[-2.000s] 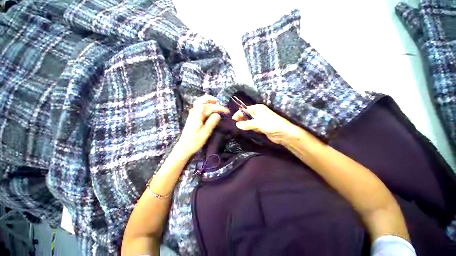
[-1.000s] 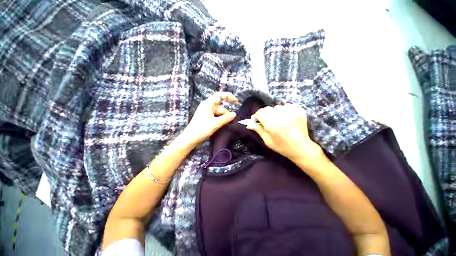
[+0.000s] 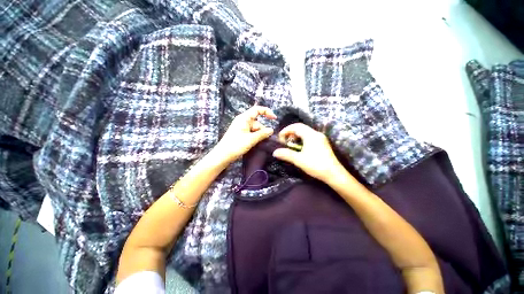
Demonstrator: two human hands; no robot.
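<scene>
A plaid coat (image 3: 368, 126) lies opened on the white table with its dark purple lining (image 3: 339, 212) facing up. My left hand (image 3: 247, 135) pinches the purple cloth near the neck opening between thumb and fingers. My right hand (image 3: 304, 152) is just right of it, curled around a small tool (image 3: 295, 144) with a yellowish glint, mostly hidden in the fingers. A thin purple loop (image 3: 254, 179) lies on the lining edge below my left hand. What exactly is pinched is too small to tell.
A large heap of plaid coats (image 3: 155, 103) fills the left side. Another plaid garment (image 3: 507, 143) lies at the far right edge. A dark item (image 3: 503, 20) is at the top right corner. The white table (image 3: 425, 69) shows behind the coat. Floor with a yellow-black stripe shows bottom left.
The view has shifted, so the coat appears lower and further right than at first. My right hand has turned and curled, with the tool's silver tip no longer pointing out. My left hand keeps its pinch.
</scene>
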